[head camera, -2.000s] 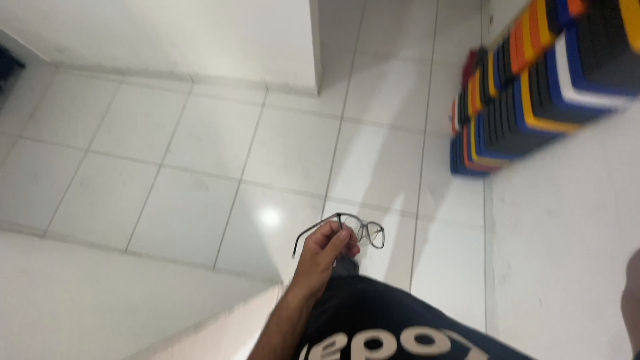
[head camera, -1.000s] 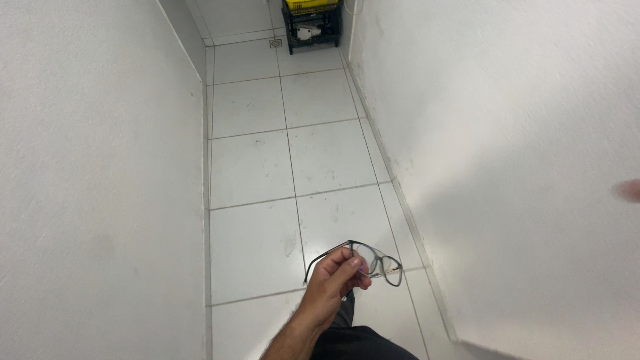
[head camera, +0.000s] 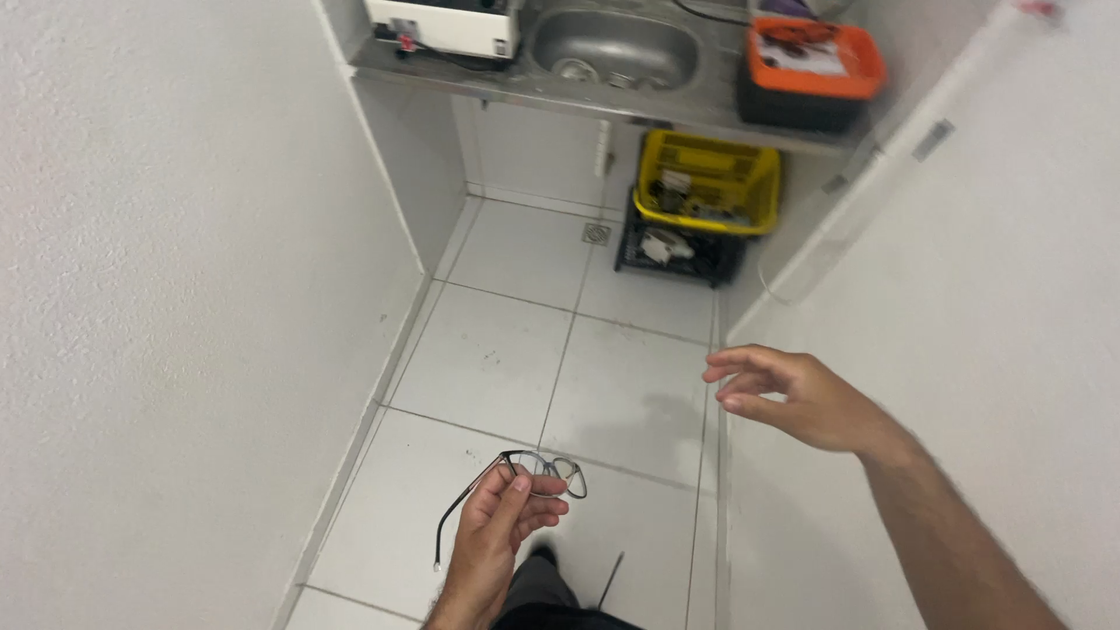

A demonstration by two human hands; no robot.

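Note:
A pair of eyeglasses (head camera: pixel 570 472) with a thin dark frame is held in my left hand (head camera: pixel 503 525), low and just left of the middle of the view. Thumb and fingers pinch it near one hinge, and one temple arm sticks out down to the left. My right hand (head camera: pixel 779 394) is raised in the air at the right, fingers apart and slightly curled, touching nothing. Part of the lens nearer my left hand is hidden by the fingers.
Ahead stands a metal counter with a steel sink (head camera: pixel 617 48), a white device (head camera: pixel 446 26) and an orange-and-black bin (head camera: pixel 814 83). Below are a yellow basket (head camera: pixel 766 188) on a black crate (head camera: pixel 678 262) and a floor drain (head camera: pixel 596 234). White walls flank the tiled floor (head camera: pixel 481 350).
The view has moved a lot, from stacked colored bins to a narrow passage and now the sink counter. My right hand has come fully into view. The eyeglasses stay in my left hand.

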